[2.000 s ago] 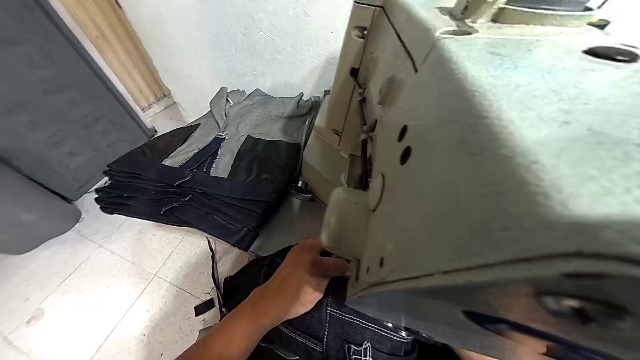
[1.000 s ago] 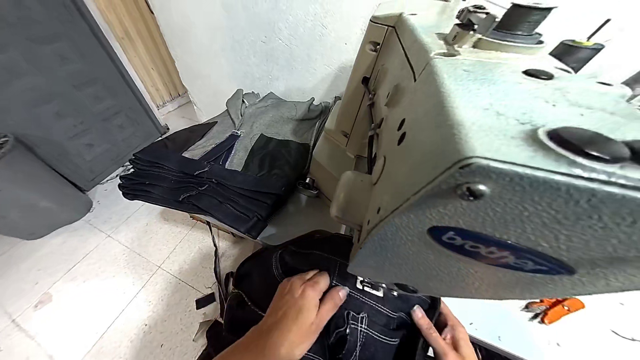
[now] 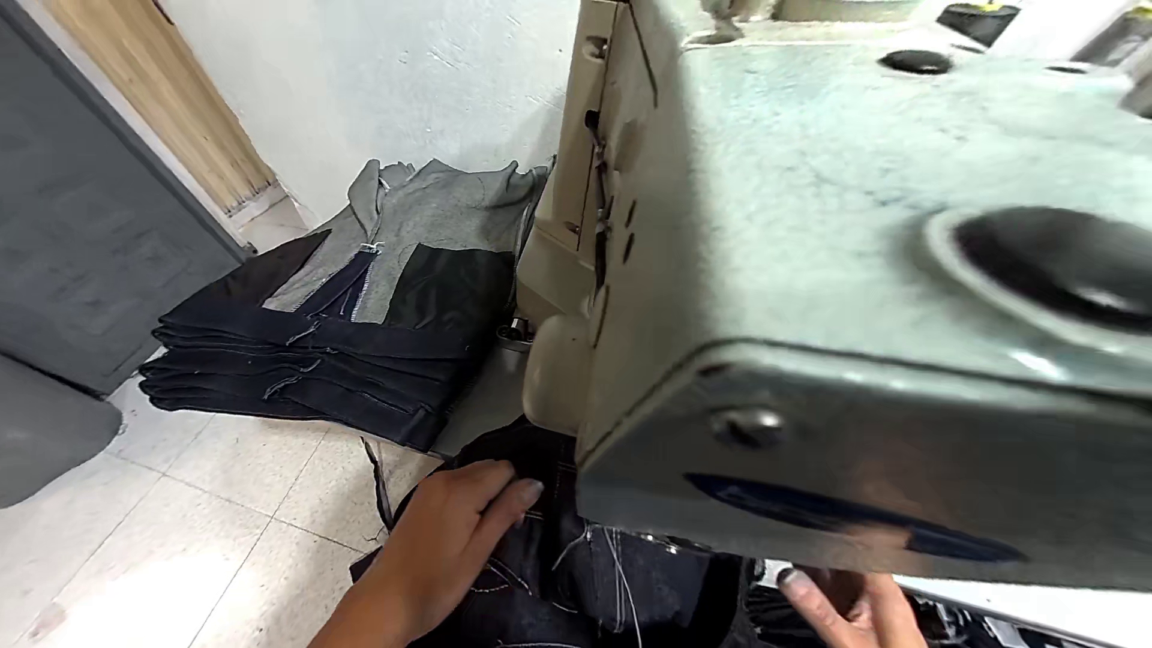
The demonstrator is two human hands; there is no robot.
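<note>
Dark denim trousers point(image 3: 540, 576) with pale stitching and loose white threads lie under the head of a Brother sewing machine point(image 3: 810, 468). My left hand point(image 3: 450, 531) presses on the denim left of the machine head, its fingers curled on the cloth; whether it pinches a fold is unclear. At the lower right, my right hand point(image 3: 855, 607) is partly hidden below the machine head, near the right edge of the denim, its thumb and fingers apart. The machine head hides the needle and presser foot.
A stack of folded dark denim garments point(image 3: 360, 360) with grey insides lies at the left, beside the machine. A grey door point(image 3: 99, 207) and a rounded grey object point(image 3: 49, 432) stand further left. Tiled floor point(image 3: 261, 504) shows below, and a pale wall point(image 3: 432, 72) rises behind.
My right hand, on the denim one second ago, is now at its right edge beneath the machine head. A different part of the denim, with loose threads, shows. The view has moved closer to the machine.
</note>
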